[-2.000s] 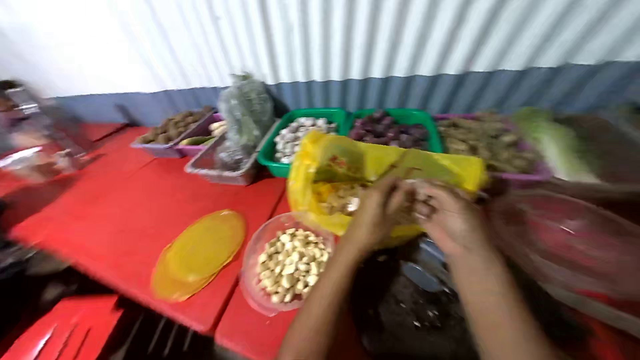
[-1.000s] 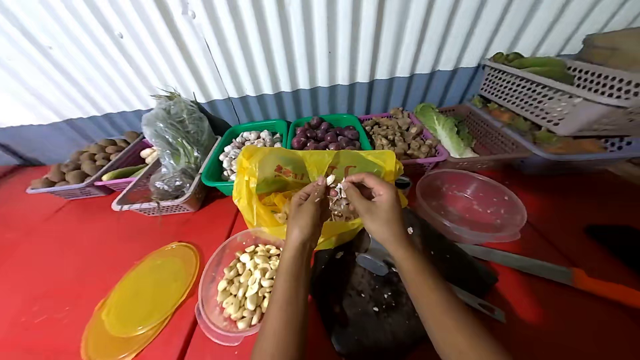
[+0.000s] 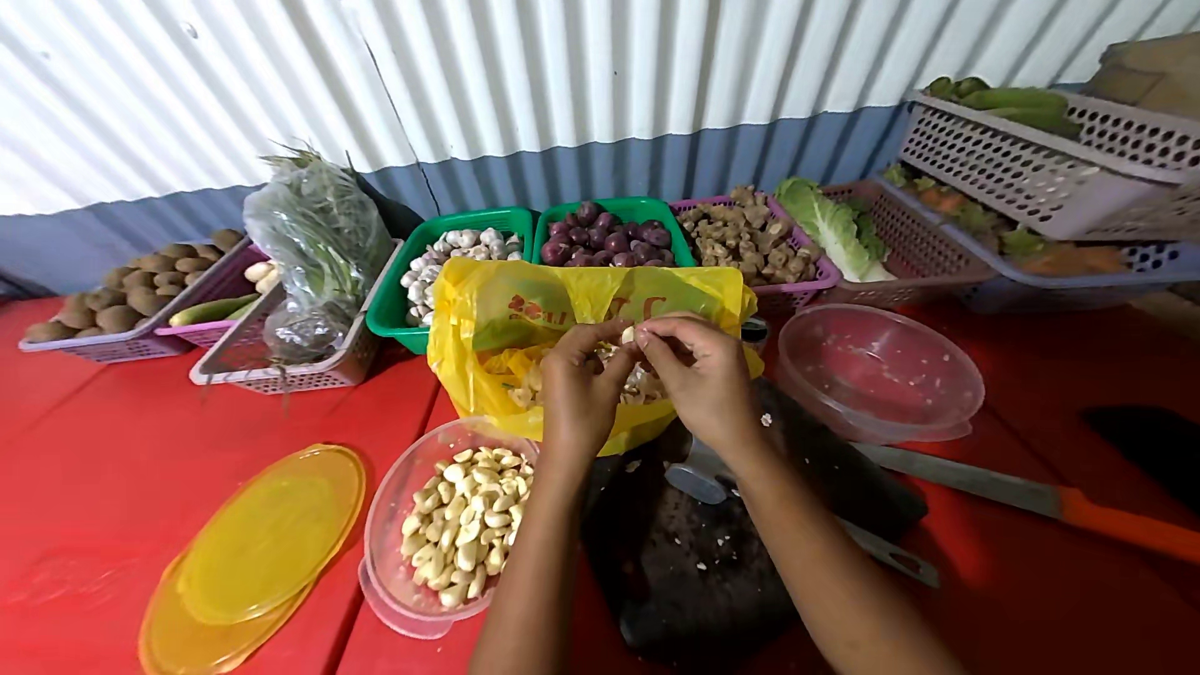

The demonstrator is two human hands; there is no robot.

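Note:
A small garlic clove (image 3: 628, 335) is pinched between the fingertips of my left hand (image 3: 583, 380) and my right hand (image 3: 696, 375). Both hands are over the mouth of a yellow plastic bag (image 3: 459, 352), which holds garlic skins (image 3: 647, 384). Peeled cloves (image 3: 466, 525) fill much of a clear round plastic tub (image 3: 384, 525) left of my left forearm. Under my right forearm lies a dark chopping board (image 3: 694, 581) with bits of skin and a metal-bladed tool, partly hidden by the arm.
Two yellow lids (image 3: 272, 534) lie at left. A clear bowl (image 3: 881, 375) and an orange-handled knife (image 3: 994, 483) are at right. Along the corrugated wall stand baskets of potatoes (image 3: 141, 291), garlic bulbs (image 3: 469, 246), red onions (image 3: 609, 234), ginger (image 3: 750, 239) and leafy vegetables (image 3: 834, 230), with a stacked basket (image 3: 1022, 169) at far right.
The view has shifted and become steadier since two seconds ago. My hands stay together over the yellow bag, and their fingers have moved closer around the clove.

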